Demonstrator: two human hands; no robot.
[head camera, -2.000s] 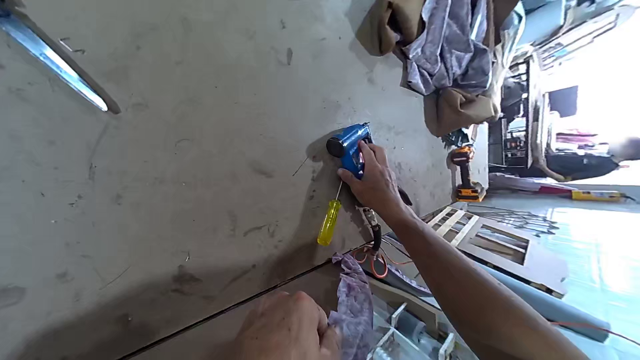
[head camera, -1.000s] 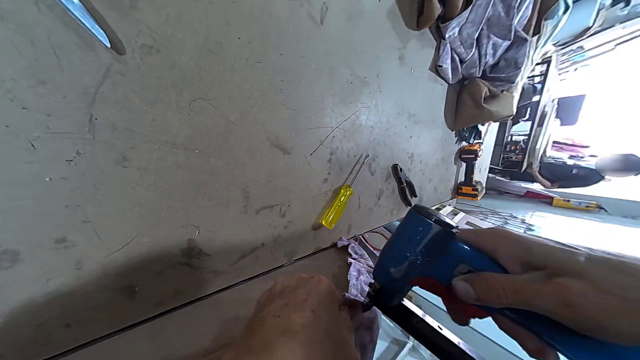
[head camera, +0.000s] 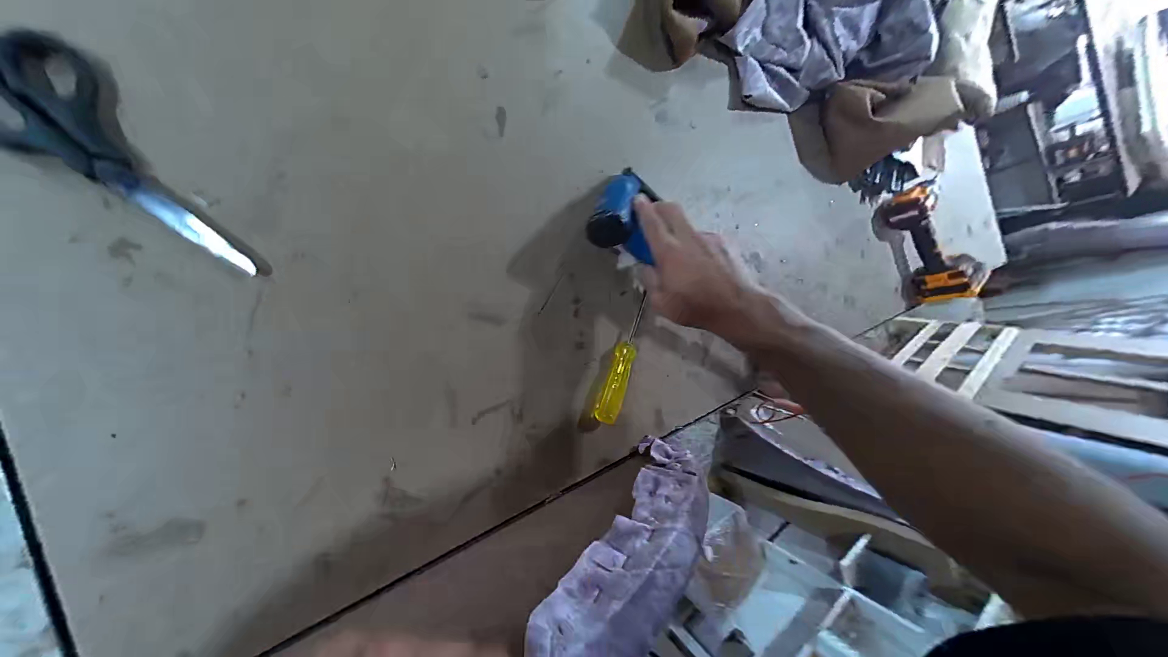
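My right hand (head camera: 698, 265) grips a blue power tool, probably a staple gun (head camera: 625, 219), at the tabletop; its lower part is hidden by the hand. Just below it lies a screwdriver with a yellow handle (head camera: 615, 383), its shaft pointing up toward the hand. My left hand (head camera: 411, 646) shows only as a blurred strip at the bottom edge, its fingers out of sight. To its right, a pleated purple velvet fabric piece (head camera: 630, 557) hangs at the table's edge. Scissors with black handles (head camera: 100, 164) lie at the upper left.
Grey velvet (head camera: 812, 46) and brown fabric (head camera: 876, 119) are heaped at the table's far side. Beside them is an orange and black cordless drill (head camera: 926, 242). Wooden frames (head camera: 1049, 374) stand beyond the table edge at right, and a white compartmented frame (head camera: 821, 602) is below.
The blue tool, near the table's edge a second ago, is back on the tabletop by the screwdriver in my right hand. My left hand has moved down, mostly out of view, away from the purple fabric.
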